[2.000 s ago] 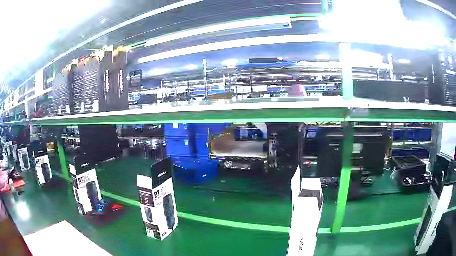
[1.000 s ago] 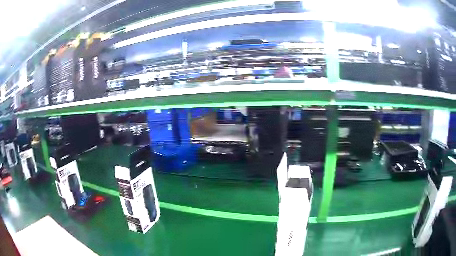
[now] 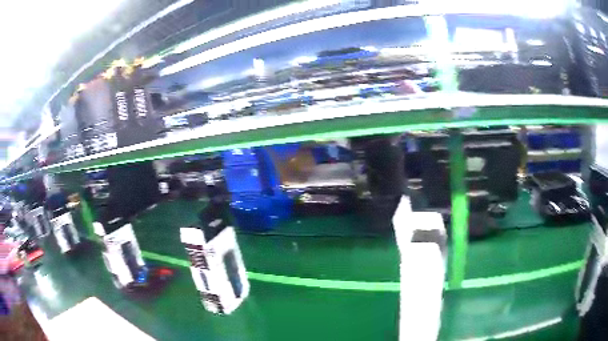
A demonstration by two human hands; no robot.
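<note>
A white retail box (image 3: 421, 286) with a plain side stands upright on the green bench right of centre, its flap up. A printed retail box (image 3: 223, 270) with a black top flap and dark device picture stands left of centre. Another printed box (image 3: 123, 256) stands further left, with a small blue-and-red piece (image 3: 148, 274) at its foot. A further white box (image 3: 590, 280) is cut off at the right edge. The picture is blurred. Neither of my hands is in view.
A green shelf edge (image 3: 320, 130) crosses overhead, bearing dark cartons (image 3: 130, 110) at left. A green post (image 3: 459, 220) stands behind the plain box. A pale board (image 3: 93, 323) lies at lower left. Blue bins (image 3: 250, 186) stand beyond. Part of a person shows at the left edge.
The view first shifted right, then back left and tilted, so the boxes slid left and then right in the picture. The boxes appear to stand in the same places on the bench.
</note>
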